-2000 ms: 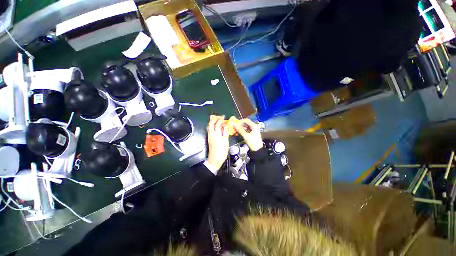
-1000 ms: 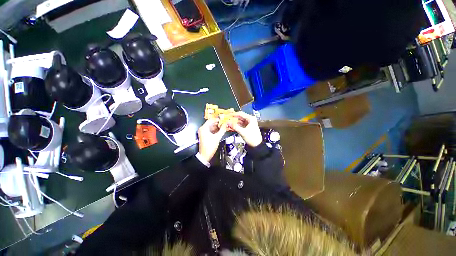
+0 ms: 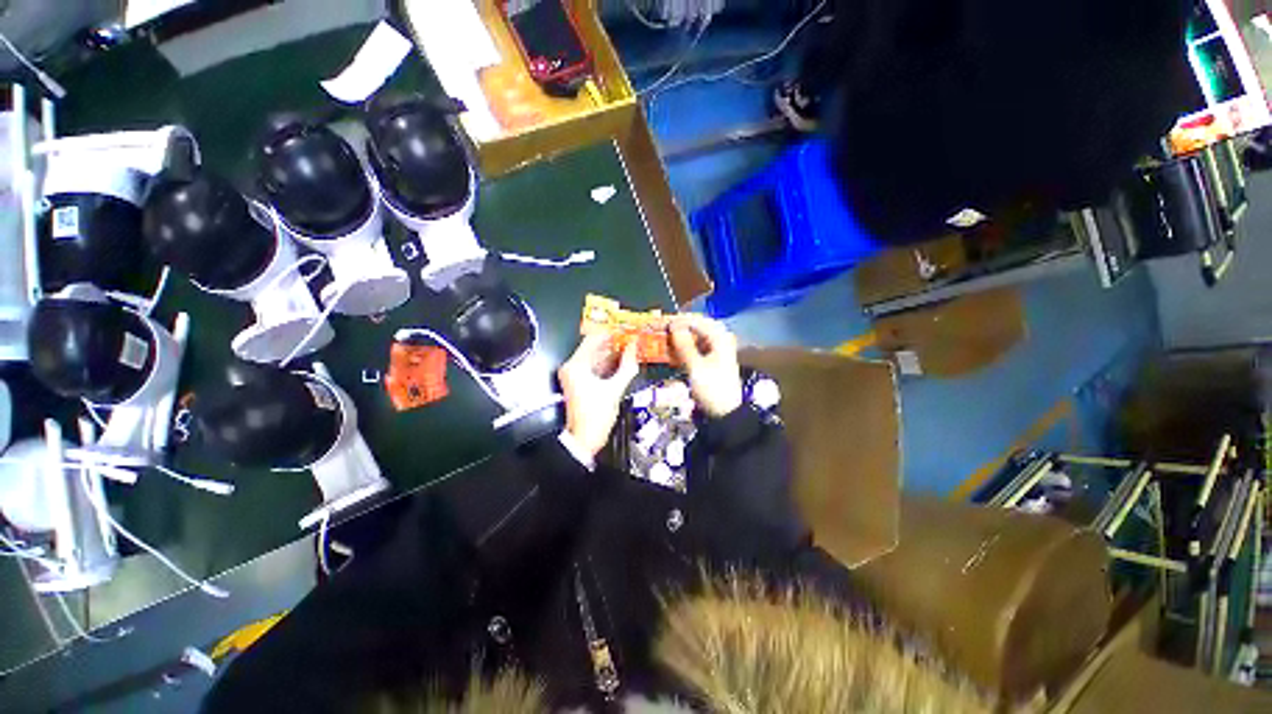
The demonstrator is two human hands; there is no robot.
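Observation:
My left hand (image 3: 594, 386) and my right hand (image 3: 709, 366) hold an orange adhesive sheet (image 3: 645, 336) between their fingertips, above the large carton near the bench's edge. The sheet's left end sticks up past my left fingers and looks yellower. Another orange sheet (image 3: 416, 375) lies on the dark green mat. Beside it stands a white camera with a black ball head (image 3: 491, 329), its thin white cable looping over the mat. Fine details of the held sheet are too blurred to tell.
Several black-headed white cameras (image 3: 313, 179) crowd the bench's left. A cardboard tray (image 3: 555, 137) holds a smartphone (image 3: 547, 39); a paper slip (image 3: 367, 62) lies beside it. A large carton (image 3: 847, 451) with white parts is below my hands. A blue stool (image 3: 769, 234) and a dark-clothed person (image 3: 997, 112) are beyond.
The orange sheet, bunched between my fingers earlier, is now spread flatter between both hands. My hands stay close together. The view has shifted slightly.

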